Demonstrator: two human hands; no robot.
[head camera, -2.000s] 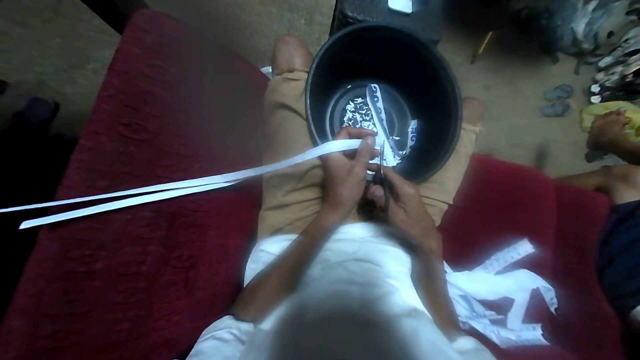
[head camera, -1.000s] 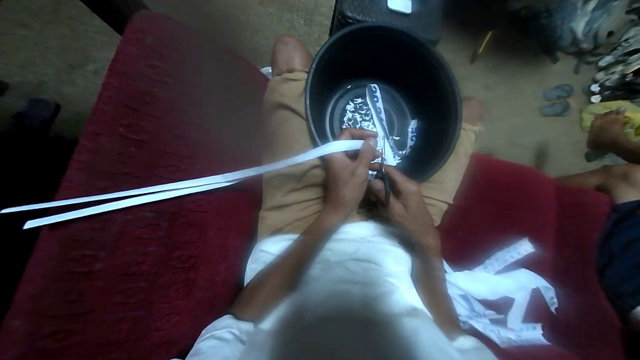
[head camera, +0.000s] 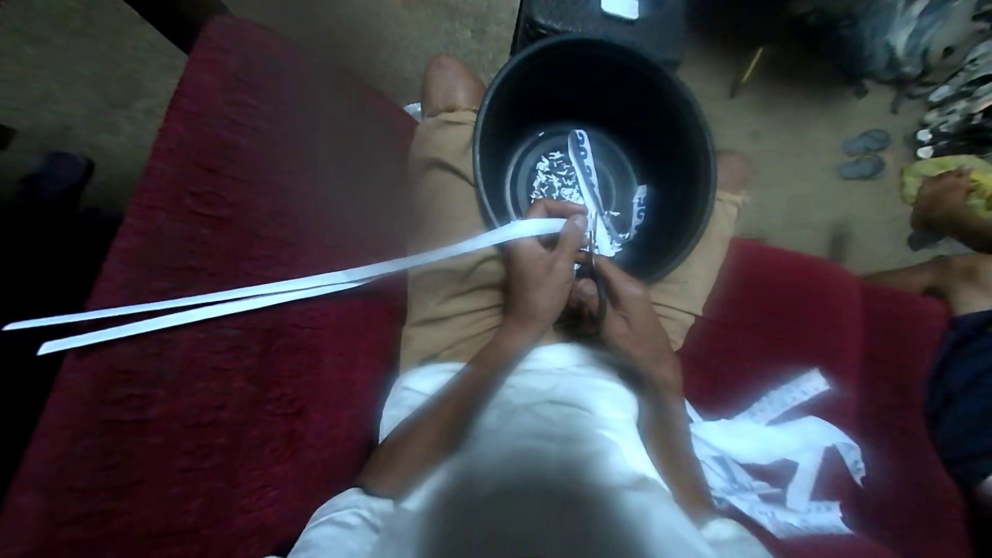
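Observation:
My left hand (head camera: 542, 267) pinches long narrow white strips (head camera: 310, 284) near their right end, over the near rim of a black plastic bucket (head camera: 694, 209). The two free ends trail left across my thigh and the red seat. My right hand (head camera: 628, 310) holds a pair of scissors (head camera: 595, 267), whose blades point up at the strip end beside my left fingertips. Whether the blades are apart cannot be told. Inside the bucket lie many small white clippings (head camera: 554, 177) and a longer printed strip (head camera: 583, 167).
The bucket stands between my knees. Loose white printed strips (head camera: 806, 449) lie on the red cushion (head camera: 806, 310) at my right. Another person's arm and leg (head camera: 922, 279) show at the right edge. Grey sandals (head camera: 864, 155) are on the floor, and a black box (head camera: 535, 19) stands behind the bucket.

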